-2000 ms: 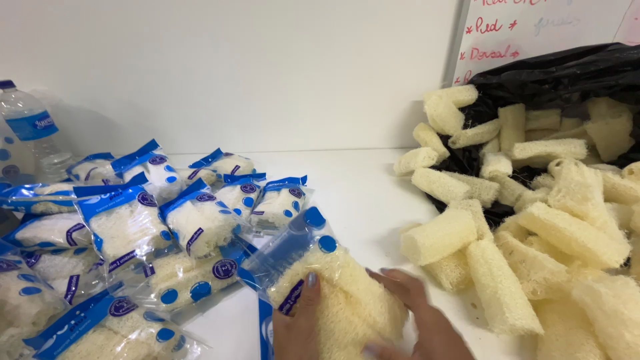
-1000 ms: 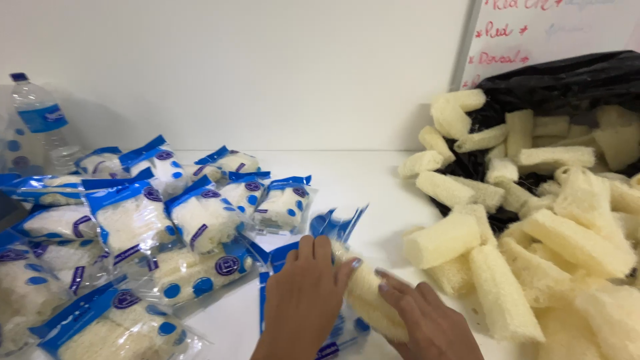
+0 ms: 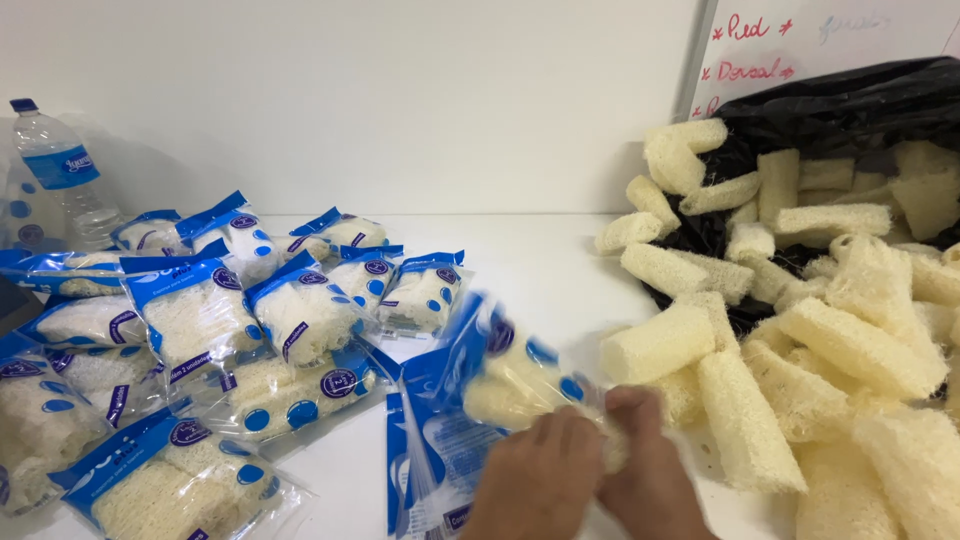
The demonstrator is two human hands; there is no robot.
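Note:
My left hand [image 3: 536, 476] and my right hand [image 3: 649, 457] are side by side at the lower middle, both gripping the lower end of a clear and blue plastic bag [image 3: 517, 375] with pale loofah pieces inside. The bag tilts up to the left and is blurred. Beneath it and my left hand lie flat blue printed bags [image 3: 442, 442] on the white table. To the left are several filled loofah packets [image 3: 199, 315]. Loose loofah pieces [image 3: 750, 412] are heaped to the right of my right hand.
A black plastic bag [image 3: 810, 112] lies open at the back right with loofah pieces in and around it. A plastic water bottle [image 3: 64, 172] stands at the back left. Behind are a white wall [image 3: 420, 105] and a whiteboard [image 3: 885, 45] with red handwriting.
A second ago my hands were on the loofah with the bag low on the table. Now the bag is raised with loofah inside, and my hands are close together at its lower end.

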